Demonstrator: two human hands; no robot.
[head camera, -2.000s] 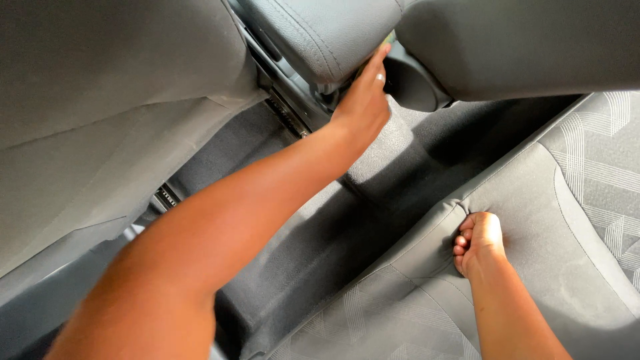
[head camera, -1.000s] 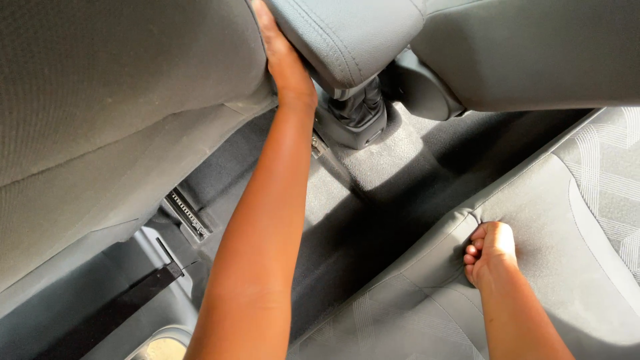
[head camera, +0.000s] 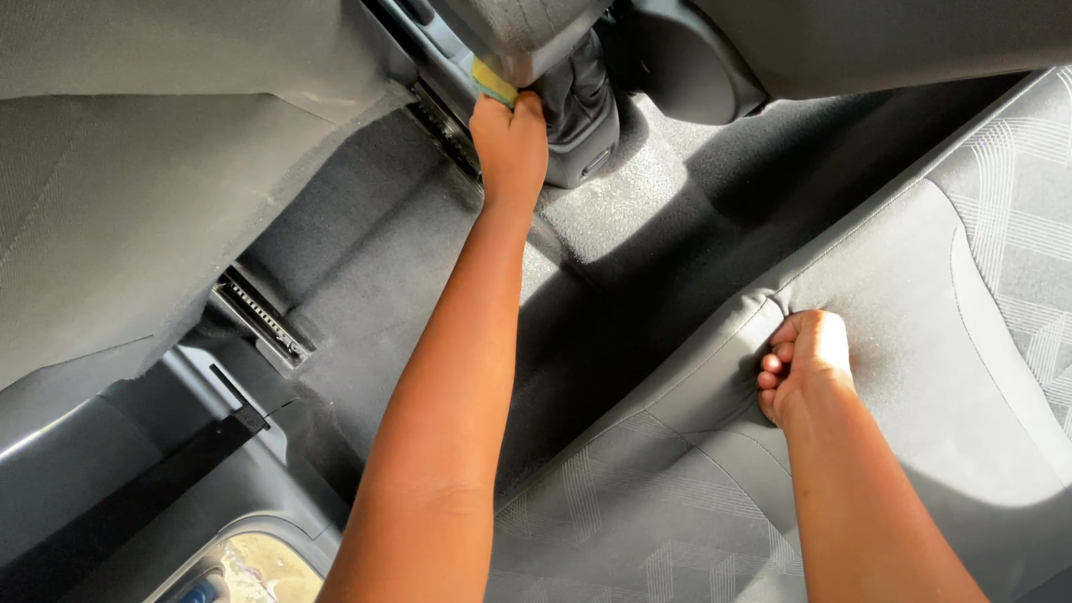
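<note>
In the head view, my left hand (head camera: 509, 138) is shut on a yellow and green sponge (head camera: 492, 82), low beside the centre console between the front seats. The sponge is against the grey trim under the padded armrest (head camera: 536, 25), and the hand partly hides it. Just right of that hand is a black gathered boot (head camera: 578, 92) around a lever base. My right hand (head camera: 802, 364) is closed in a fist and rests on the grey rear seat cushion (head camera: 904, 352) near its front seam. Nothing shows in it.
Front seatbacks (head camera: 167, 167) fill the upper left and upper right. Metal seat rails (head camera: 264, 318) run along the grey carpet (head camera: 377, 243). A black seat belt (head camera: 151, 494) crosses the door sill. At the bottom left, a container (head camera: 260, 569) holds foamy liquid.
My left hand has moved from beside the front seat and armrest down to the console's lower side, and the sponge now shows in it. My right hand has stayed on the rear seat.
</note>
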